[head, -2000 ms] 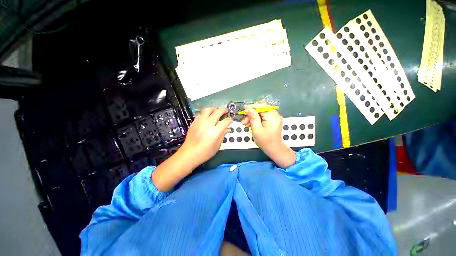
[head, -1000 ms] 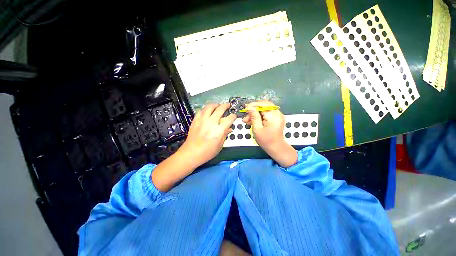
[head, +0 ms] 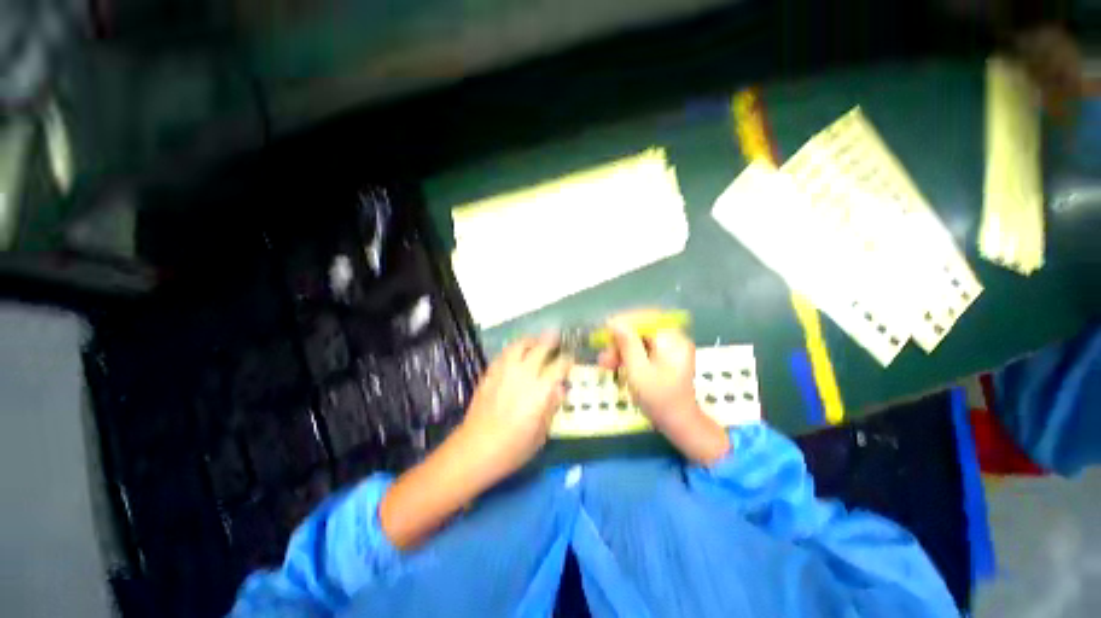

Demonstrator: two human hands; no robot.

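My left hand (head: 517, 398) holds a small dark plate (head: 580, 343) at its fingertips, above the far edge of the dot sheet; the plate is blurred. My right hand (head: 658, 377) grips a slim yellow tool (head: 658, 321) just right of the plate. Whether the tool's tip touches the plate cannot be told. The white dot sheet (head: 729, 382) with rows of black dots lies under both hands, partly hidden by them.
Stacked white liner sheets (head: 568, 235) lie beyond my hands. Spare dot sheets (head: 869, 229) are fanned across yellow tape (head: 820, 362) at right, with a narrow pale stack (head: 1012, 169) farther right. A black tray (head: 278, 423) is at left. Another person's blue sleeve (head: 1048, 398) shows at right.
The view has tilted, so the bench and hands appear lower and blurred. My hands keep their hold on the plate and yellow tool. Something skin-coloured now shows at the top right.
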